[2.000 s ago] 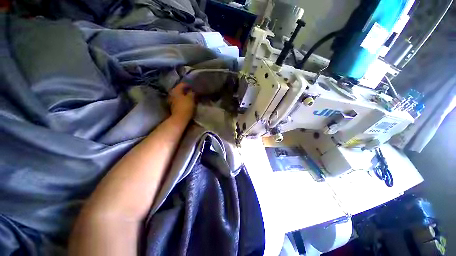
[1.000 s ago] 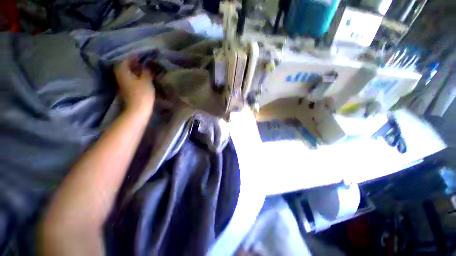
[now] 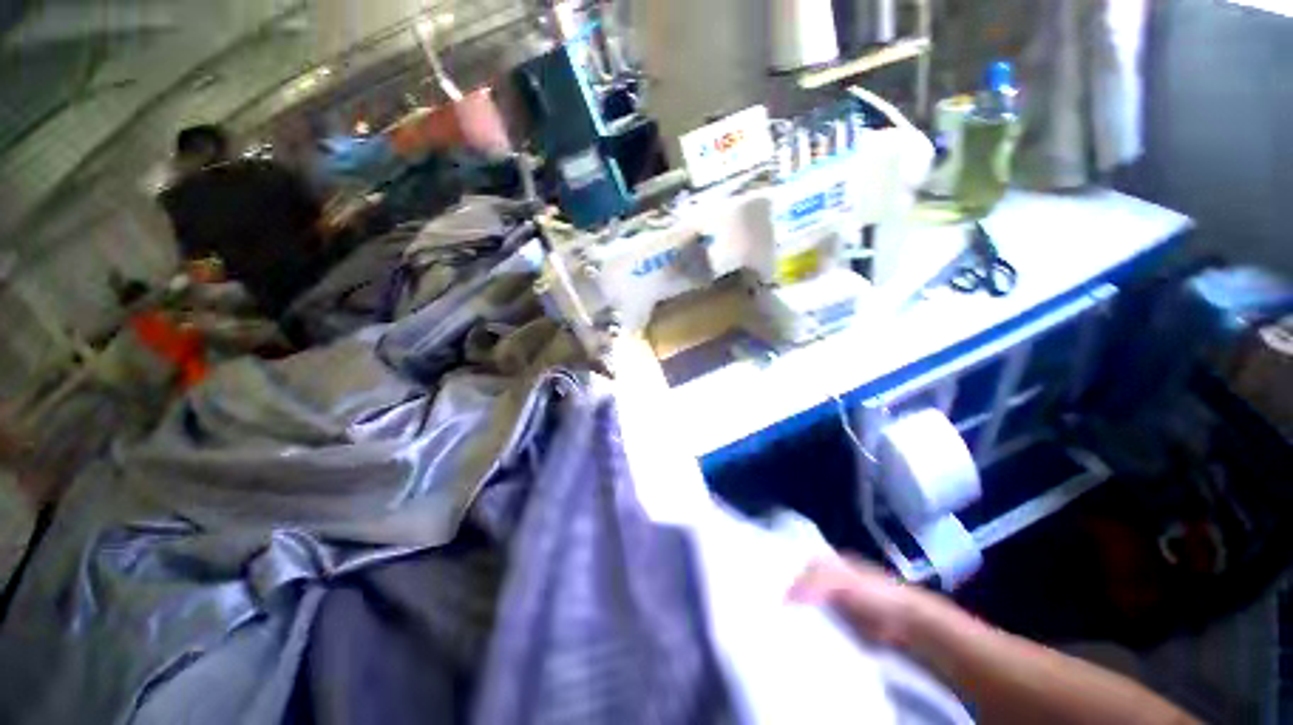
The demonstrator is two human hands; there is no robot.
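Silver-grey curtain fabric [image 3: 312, 467] lies in large folds left of the white sewing machine [image 3: 667, 269] and hangs towards me. A flat white heading tape [image 3: 662, 460] runs from the needle area down to my lap, where it blurs into pale material. My right hand [image 3: 865, 595] is at the lower right on this white tape, its fingers bent over the edge; the hand is blurred. My left hand is not in view.
Black scissors [image 3: 981, 266] and a green bottle with a blue cap [image 3: 988, 135] are on the table [image 3: 1092, 234]. A white tape roll [image 3: 929, 460] sits on a low frame. A person in dark clothes [image 3: 248, 220] is at the back left, near a red item [image 3: 173, 344].
The view has swung back and right, showing more of the room. My left hand, earlier on the fabric left of the needle, is out of the picture. My right hand has appeared at the tape.
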